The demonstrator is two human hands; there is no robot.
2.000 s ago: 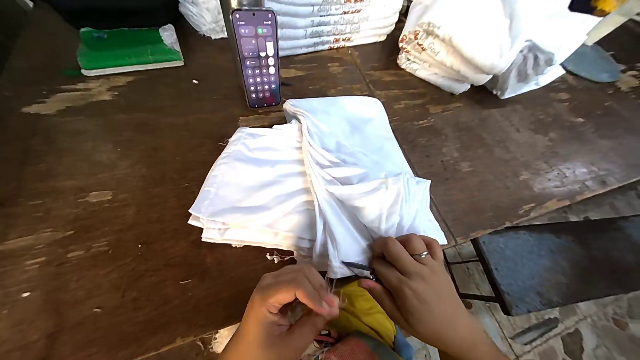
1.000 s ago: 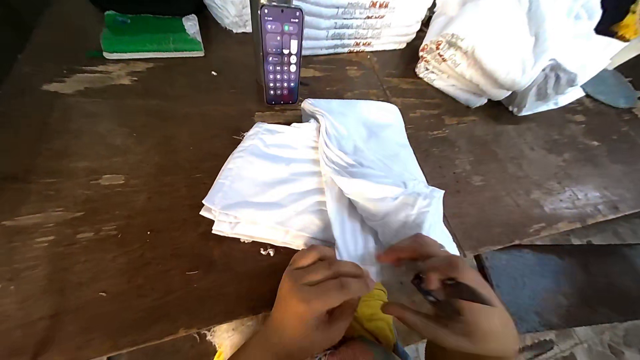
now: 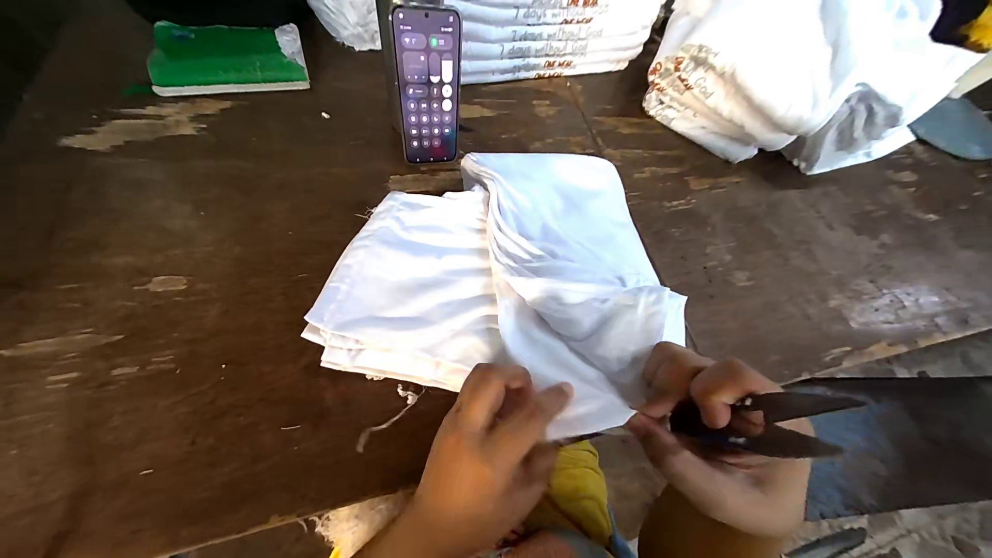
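Observation:
A pile of folded white cloth (image 3: pixel 418 271) lies on the worn wooden table, its near part hanging toward the table's front edge. My left hand (image 3: pixel 500 442) is at the lower edge of the cloth, with thumb and fingers on the fabric. My right hand (image 3: pixel 721 442) pinches the cloth's right corner between thumb and finger. Dark thread snips (image 3: pixel 775 422) are also held in my right hand, their blades apart and pointing right, away from the cloth. Loose thread (image 3: pixel 387 422) lies on the table left of my left hand.
Behind the cloth a lit smartphone (image 3: pixel 428 85) stands upright. Printed white cloths (image 3: pixel 550 39) are stacked behind it, and a bunched white heap (image 3: pixel 744 77) is at the back right. A green-covered item (image 3: pixel 229 58) lies back left. A dark bench (image 3: pixel 907 449) is at lower right.
My right hand has turned, so the snips now point right, clear of the cloth; two seconds ago they were at its lower edge. My left hand has moved onto the cloth's lower edge.

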